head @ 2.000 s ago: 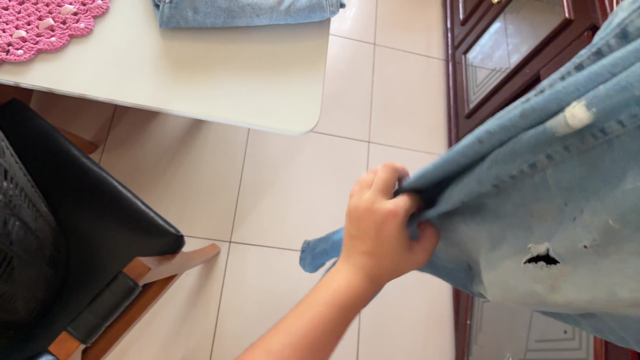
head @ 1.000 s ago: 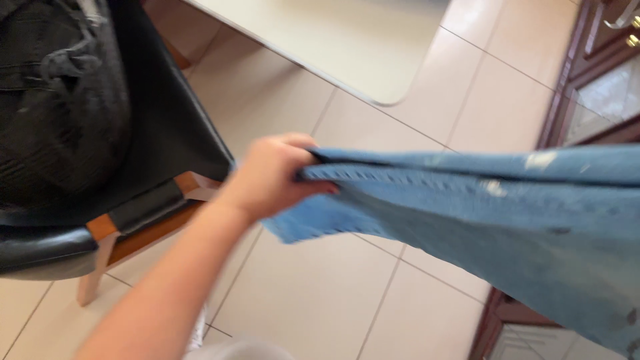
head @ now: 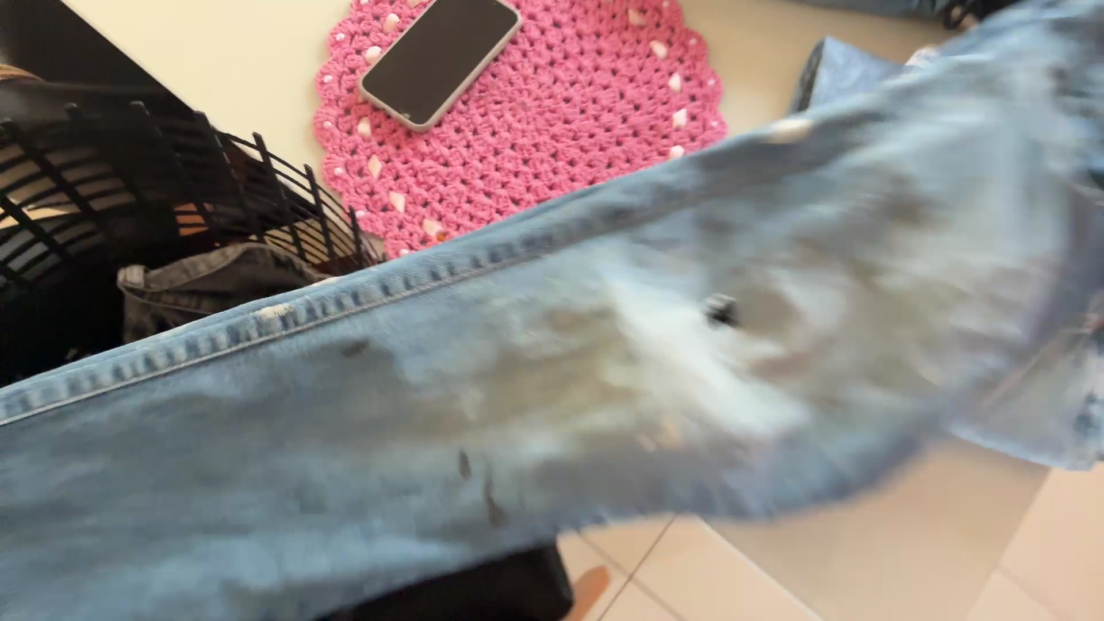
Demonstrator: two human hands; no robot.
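A long leg of light blue denim jeans [head: 414, 388] stretches across the whole head view, from the lower left edge up to the upper right. It is blurred on the right, with brownish stains, a whitish worn patch and a small dark hole. A stitched seam runs along its upper side. Neither of my hands can be seen; both ends of the cloth run out of the frame. Behind the denim lies a pink crocheted mat [head: 569, 112] with a phone [head: 440, 60] on it, screen dark.
The pale table [head: 250, 52] holds the mat and more folded denim [head: 849, 73] at the upper right. At left a black plastic basket [head: 250, 181] contains dark jeans [head: 216, 285]. Below are part of a black chair seat [head: 483, 586] and the tiled floor [head: 673, 569].
The view has swung to the table and basket. The hand gripping the denim in both earlier frames is out of sight, and the denim leg now spans the picture.
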